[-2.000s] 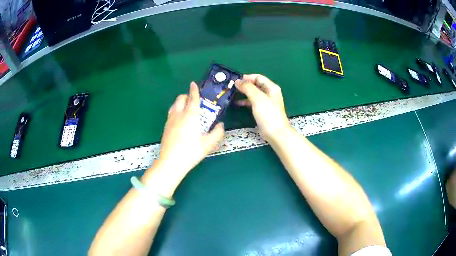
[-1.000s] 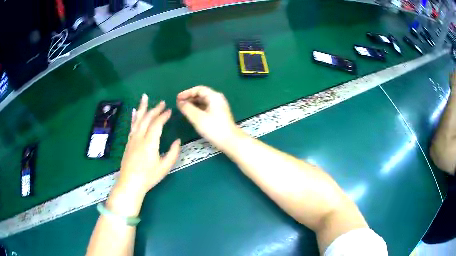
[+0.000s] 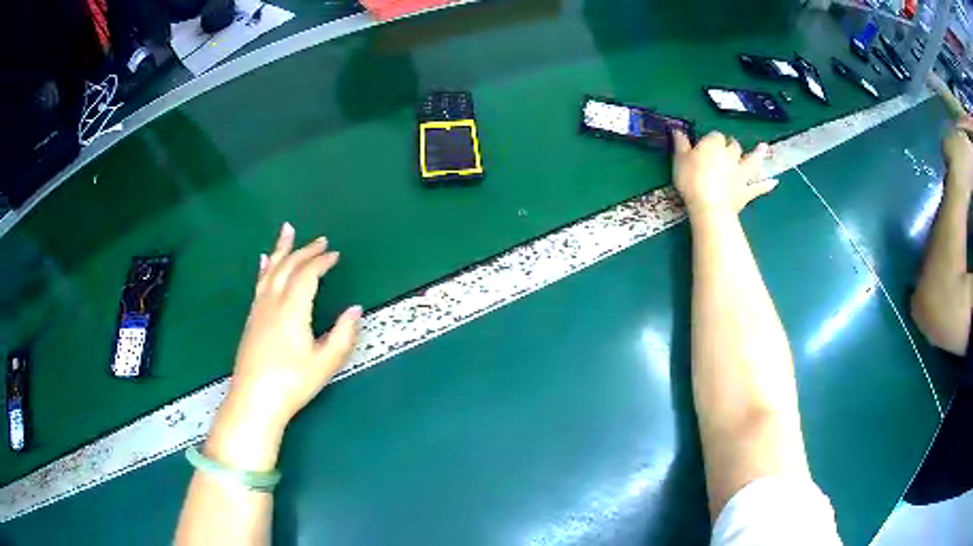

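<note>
My right hand point(image 3: 717, 176) reaches far to the right, its fingertips at the black end of an open phone housing point(image 3: 632, 121). That housing lies on the green belt with its white patch to the left. Whether the fingers grip it or only touch it cannot be told. My left hand point(image 3: 286, 325) is open and empty above the metal rail, fingers spread. Another open housing point(image 3: 139, 318) lies at the left, white patch towards me, with a thin orange lead in it.
A yellow-framed phone point(image 3: 450, 148) lies mid-belt. A narrow-looking unit point(image 3: 17, 401) lies far left; several more lie at the upper right. A speckled metal rail point(image 3: 512, 269) separates the belt from the glossy worktop point(image 3: 480, 427). Another person's arm point(image 3: 943, 256) is at the right edge.
My right hand has moved away to the right, onto another housing. My left hand stays open, slightly lower left. The view has turned right; belt units appear further left.
</note>
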